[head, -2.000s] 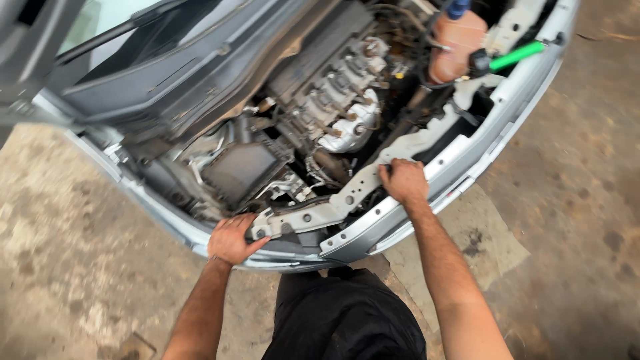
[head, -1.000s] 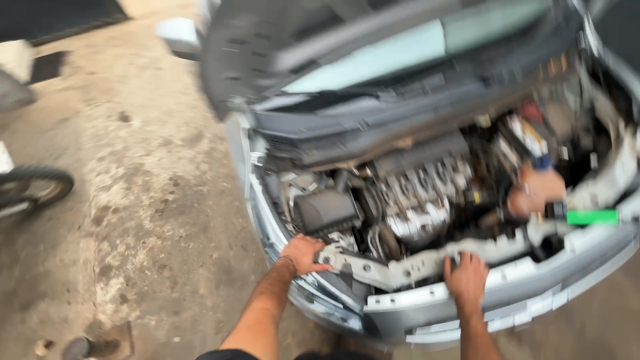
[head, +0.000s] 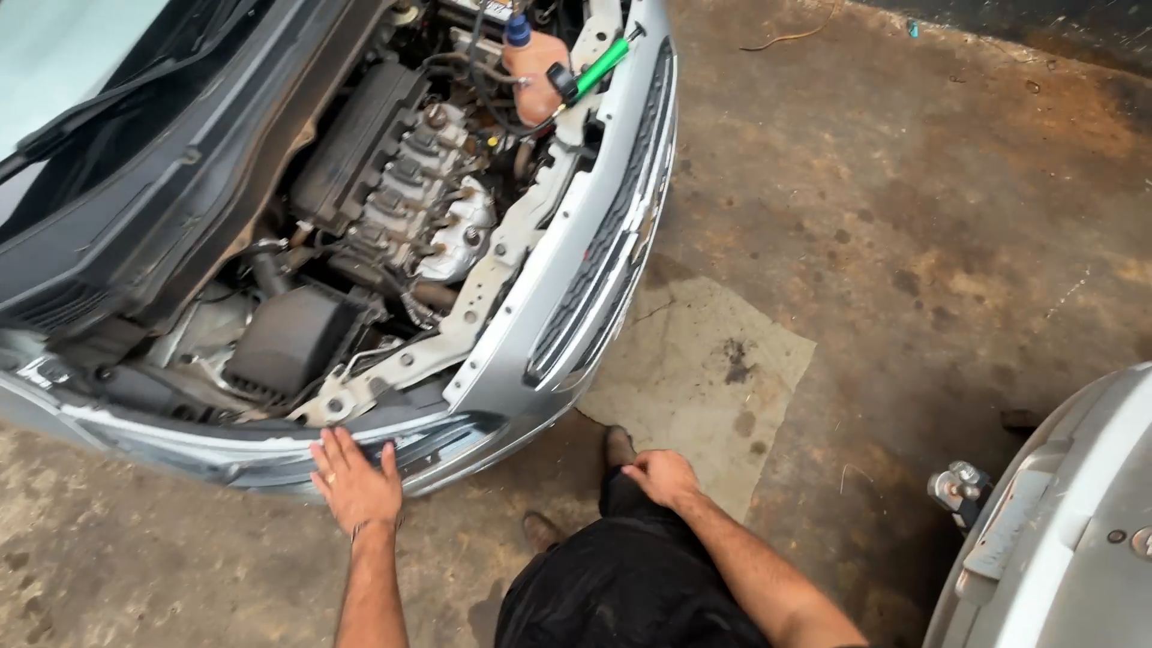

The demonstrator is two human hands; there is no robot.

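My left hand [head: 358, 481] is spread flat over the car's front edge by the headlight [head: 445, 443], fingers apart and holding nothing. Low in front of my body, near my black trousers, my right hand [head: 664, 477] has its fingers curled; whether anything is inside cannot be seen. Before me lies the engine bay, with the engine [head: 423, 189], a black air filter housing [head: 292, 342] and the pale metal front crossmember [head: 468, 315]. A green hand pump with a black gauge [head: 601, 70] sits beside the orange-brown coolant reservoir [head: 537, 76], which has a blue fitting on top.
The silver front bumper [head: 531, 396] curves between me and the engine bay. At the lower right stands another vehicle [head: 1080, 540] with a tow ball on it. A pale patch [head: 711, 369] marks the stained concrete floor. The windshield [head: 63, 63] is at the upper left.
Both hands have left the metal crossmember they rested on. The left is now at the headlight edge, the right down by my body. The view has swung right since one second ago.
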